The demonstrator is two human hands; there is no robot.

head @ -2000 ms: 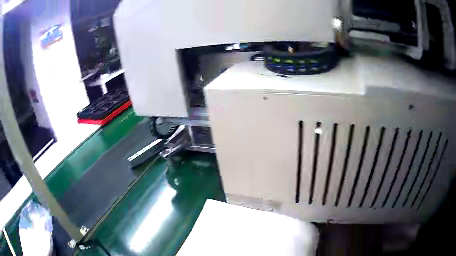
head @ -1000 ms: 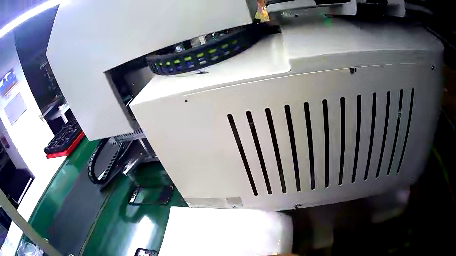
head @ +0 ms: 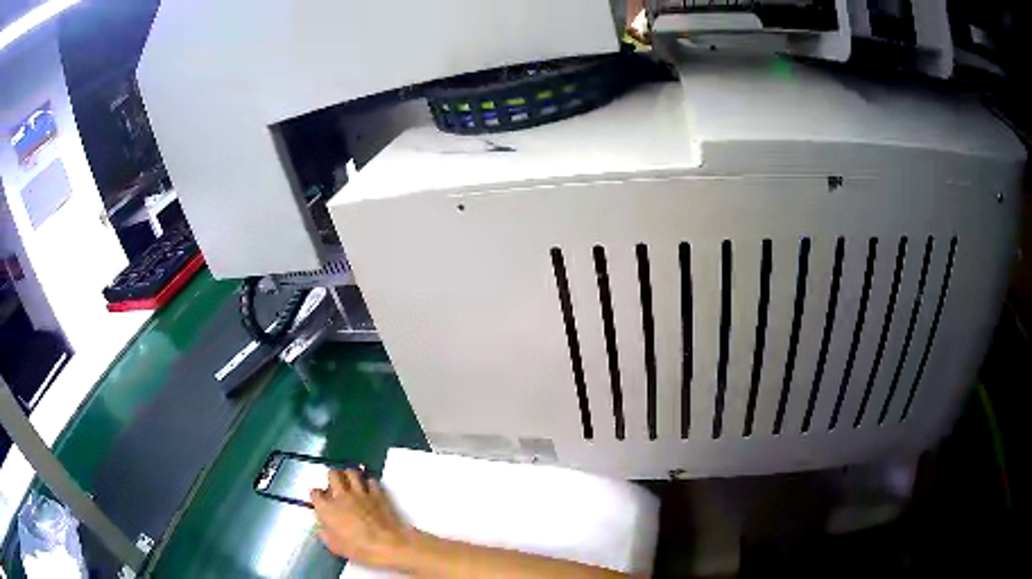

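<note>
A black phone frame point(head: 269, 472) with a large open window lies over the glossy green belt point(head: 396, 396) at the lower left. My right hand point(head: 360, 518), bare, reaches in from the lower right. Its fingertips are closed on the near right part of the frame and hide that part. Whether the frame is lifted off the belt cannot be told. My left hand is not in view.
A white padded cover point(head: 521, 503) lies beside the belt, under my forearm. A large off-white machine point(head: 475, 305) with black vent slots stands behind it. Black trays on red point(head: 158, 271), a grey post point(head: 51, 469) and a clear plastic bag point(head: 48, 537) are at the left.
My right hand has come into view from the lower right and closed on a frame. The second frame seen at the bottom edge earlier no longer shows apart. The camera view has shifted.
</note>
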